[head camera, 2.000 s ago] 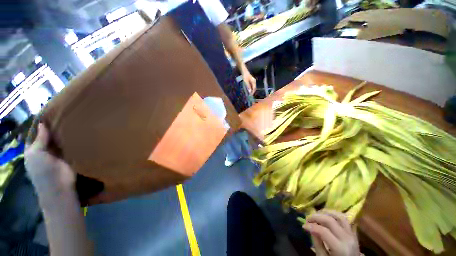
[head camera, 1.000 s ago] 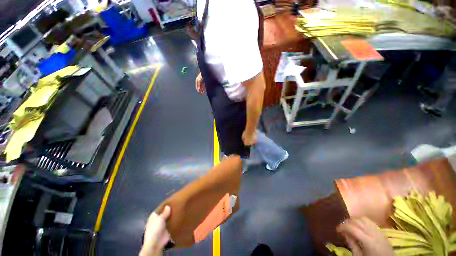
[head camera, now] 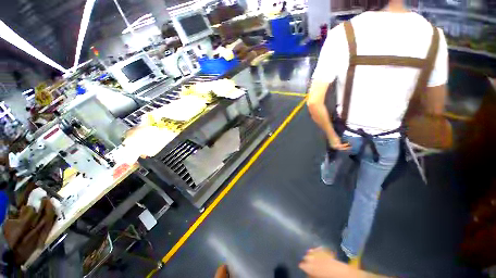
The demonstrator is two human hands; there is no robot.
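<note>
My right hand (head camera: 321,263) is low at the bottom edge, right of centre, blurred and partly cut off. No object shows in it, but its finger state is unclear. My left hand is not identifiable. A small orange-brown tip (head camera: 222,272) shows at the bottom edge; I cannot tell what it is. A person (head camera: 383,76) in a white shirt, brown crossed straps and jeans stands in front, back to me. A brown piece (head camera: 429,127) shows at this person's right side, by the arm; I cannot tell whether it is the earlier bag piece.
Left stand a sewing machine (head camera: 54,142) on a worktable (head camera: 90,190) and a slatted rack (head camera: 215,176) with pale yellow pieces (head camera: 179,108) above. A yellow aisle line (head camera: 234,179) crosses the dark floor (head camera: 261,217). Blue crates (head camera: 285,35) stand behind. A dark blurred mass fills the right edge.
The view has swung left. The desk with yellow strips and the brown bag piece in my left hand are no longer seen. The person now shows from behind, larger and further right.
</note>
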